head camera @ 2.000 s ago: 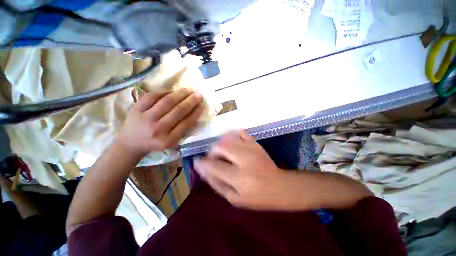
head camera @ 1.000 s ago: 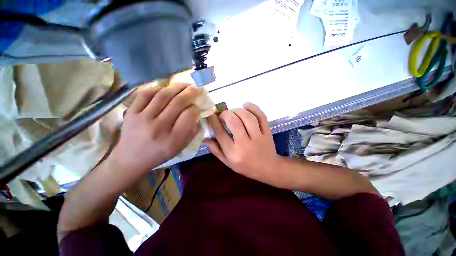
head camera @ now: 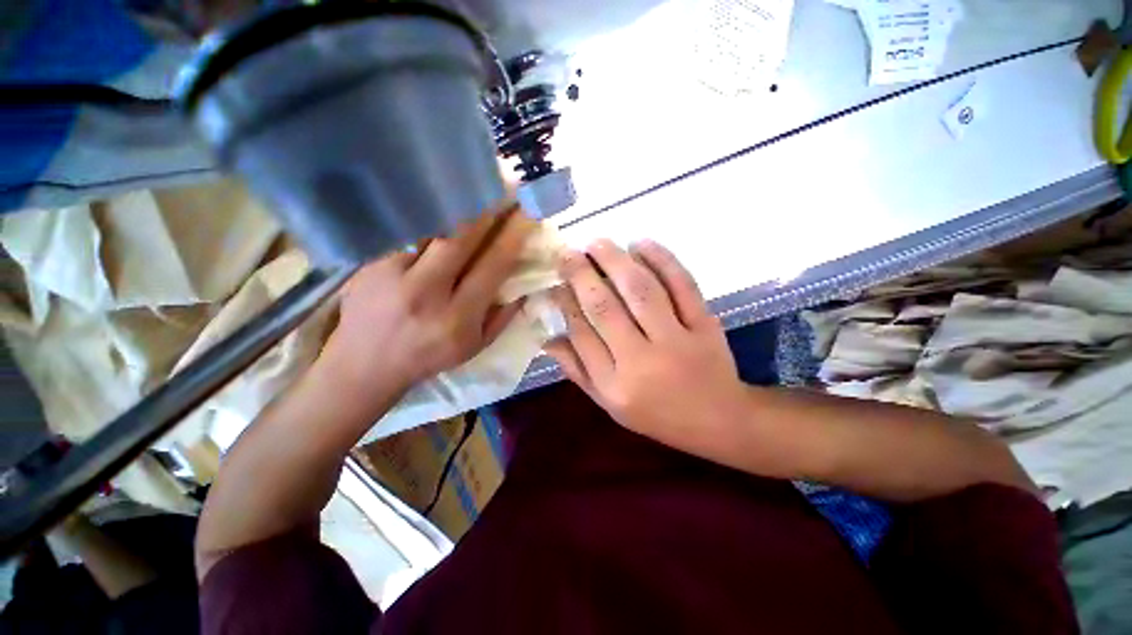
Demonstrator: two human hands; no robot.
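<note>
The cream fabric piece [head camera: 528,267] lies under and beside my hands, with folds spreading left over the machine bed. My left hand [head camera: 428,298] is on the fabric with bent fingers, close to the presser foot [head camera: 548,192]; its fingertips are partly hidden by the grey lamp-like part. My right hand [head camera: 646,323] lies at the bed's front edge, its thumb and index side touching the fabric's right edge. The needle bar cluster [head camera: 528,124] stands just above the foot. Whether the fabric is under the foot is hard to tell.
A large grey cup-shaped part [head camera: 360,124] on a metal rod looms close at upper left. Paper labels [head camera: 904,37] lie on the white bed. Yellow scissor handles [head camera: 1114,112] are at the right edge. Layered cloth [head camera: 993,341] is piled lower right. Another person's arm [head camera: 106,558] shows lower left.
My right hand has come up from below the table edge onto the bed beside the fabric. My left hand has moved closer to the presser foot. The camera view has shifted.
</note>
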